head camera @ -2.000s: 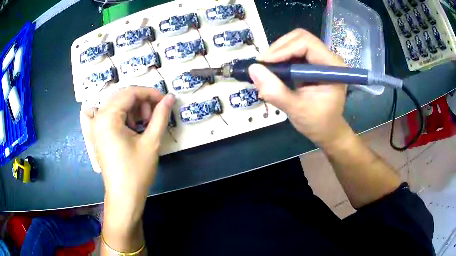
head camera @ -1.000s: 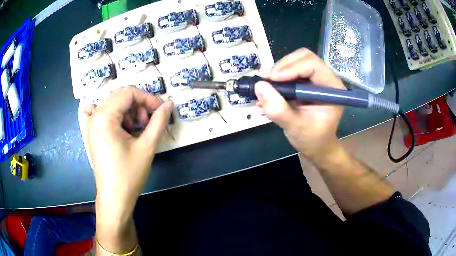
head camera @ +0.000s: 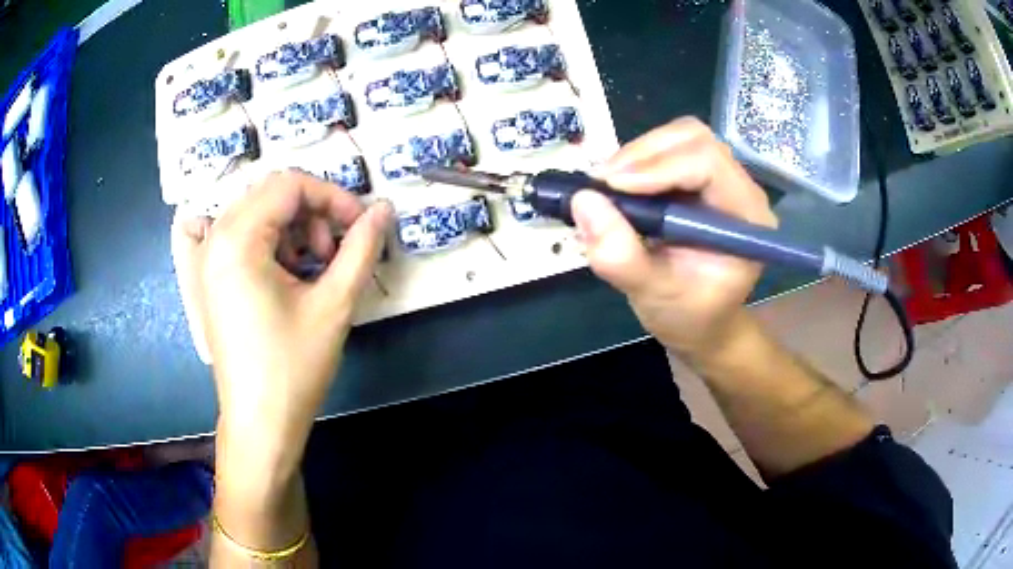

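Note:
The cream fixture plate (head camera: 489, 267) lies on the bench with rows of oblong black-and-white circuit assemblies (head camera: 442, 225). My right hand (head camera: 689, 239) grips the dark handle of the soldering iron (head camera: 728, 233). The iron points left, its tip over the lower edge of an assembly in the second row from the front; contact cannot be told. My left hand (head camera: 291, 261) is over the plate's front left part, thumb and index fingertips together. It partly hides assemblies there. Any thin wire between those fingertips cannot be made out.
A clear tub (head camera: 791, 106) with silvery bits stands at right. Beyond it is a second fixture tray (head camera: 950, 136) with dark parts. A blue tray (head camera: 50, 261) with white oblongs and a yellow-and-black item (head camera: 41, 358) lie at left. The iron's black cord (head camera: 885, 200) loops over the bench edge.
Compared with two seconds ago, my right hand is lower and the iron's rear end has dropped, so it slants more. My left hand keeps nearly the same place and pinch.

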